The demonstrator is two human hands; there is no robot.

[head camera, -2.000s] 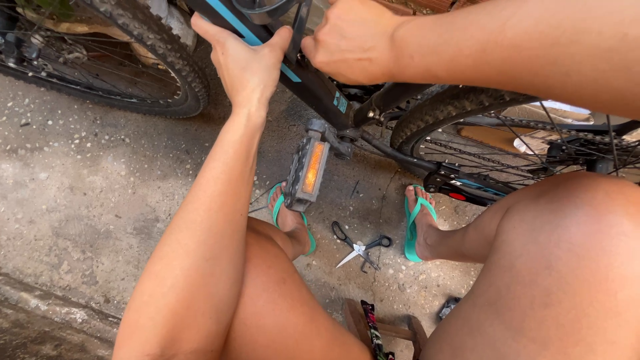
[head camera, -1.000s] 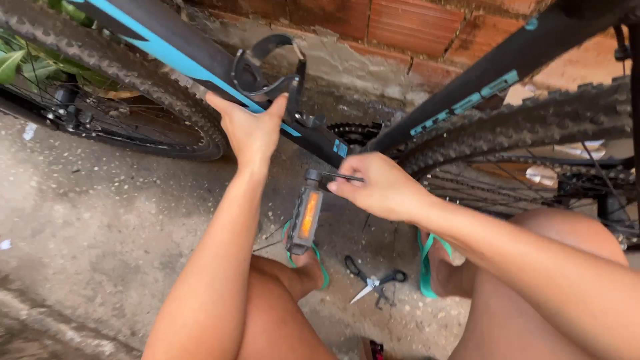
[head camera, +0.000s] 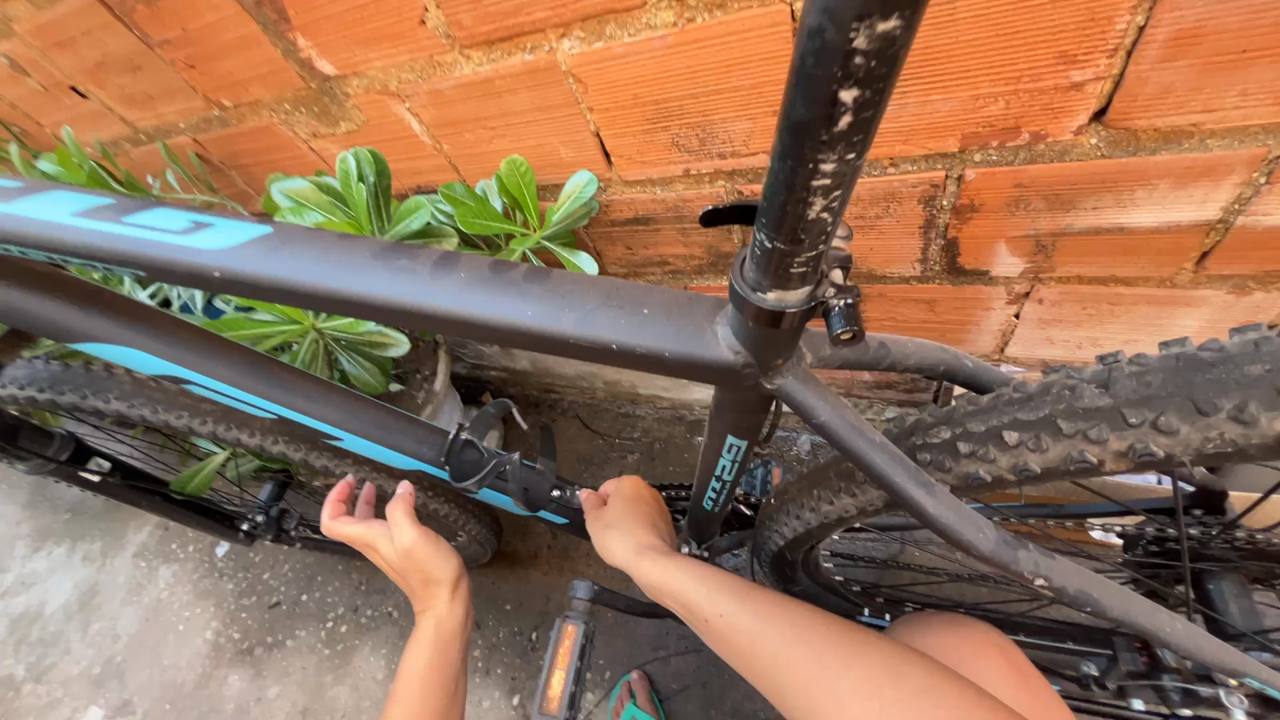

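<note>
My right hand (head camera: pixel 628 522) is at the lower end of a black bottle cage (head camera: pixel 505 460) on the bicycle's down tube (head camera: pixel 300 392). Its thumb and fingers are pinched together beside a bolt at the cage's foot, on a small thin tool that is mostly hidden. Below the down tube, my left hand (head camera: pixel 400 540) is held palm up with its fingers apart and nothing in it. The frame's top tube (head camera: pixel 480 300) crosses above both hands and meets the scuffed black seat post (head camera: pixel 835 130).
A brick wall (head camera: pixel 680 90) and leafy green plants (head camera: pixel 370 200) stand behind the bicycle. The rear tire (head camera: pixel 1120 410) is at the right, the front tire (head camera: pixel 200 420) at the left. A pedal with an orange reflector (head camera: pixel 562 660) juts out below my right hand.
My left hand has come off the down tube. My right hand has moved from near the crank to the foot of the bottle cage. The view has tilted up.
</note>
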